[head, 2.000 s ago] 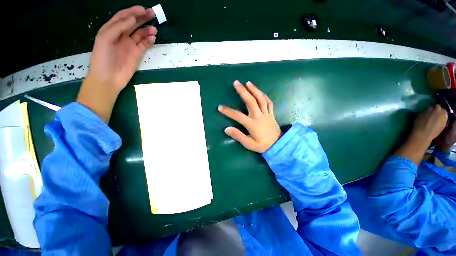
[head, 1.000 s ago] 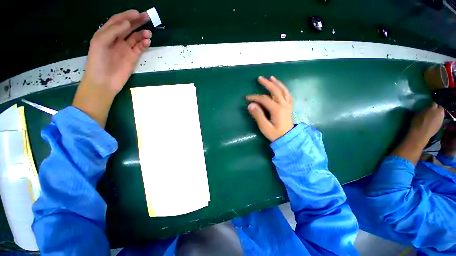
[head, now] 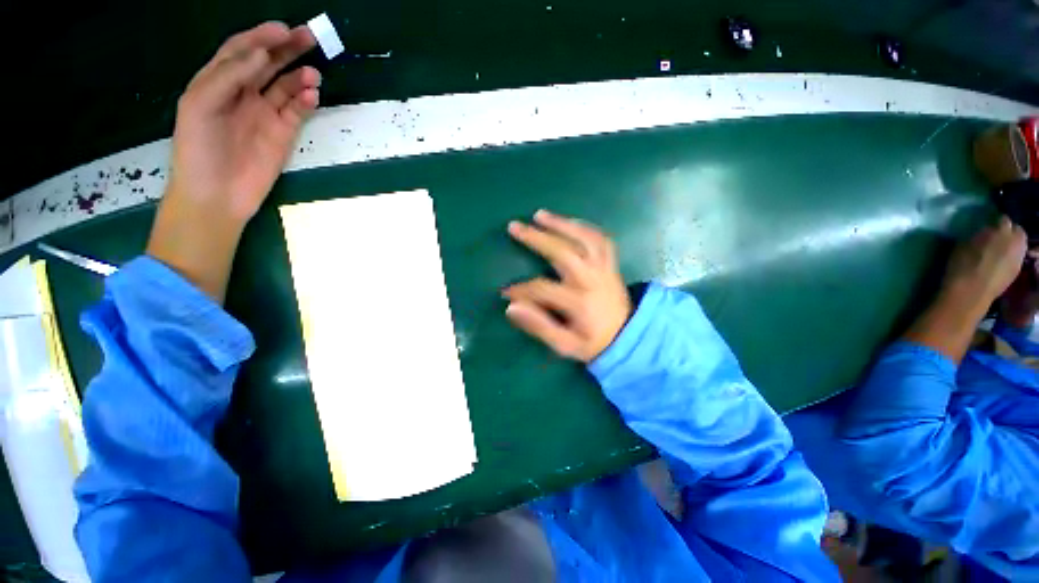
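My left hand (head: pixel 234 125) is raised over the white rail, with a small white adhesive strip (head: pixel 326 37) at the tip of its index finger. The strip hangs over the dark belt. My right hand (head: pixel 573 287) is above the green bench, fingers apart, slightly blurred, with nothing seen in it. A tall white sheet stack (head: pixel 376 342) with a yellow left edge lies on the bench between my two forearms. Small black round units (head: pixel 741 34) sit on the belt at upper right; another black unit (head: pixel 891 51) is farther right.
The white edge rail (head: pixel 547 114) runs across the bench's far side. A second sheet stack (head: pixel 34 421) lies at far left, near a thin pale stick (head: pixel 75 260). A neighbour's hand (head: pixel 987 264) and blue sleeve are at right, near a brown roll (head: pixel 1001 153).
My right hand moved right, then back left and down toward the sheet stack. My left hand shifted slightly left with the white strip. The black units appear a little farther right.
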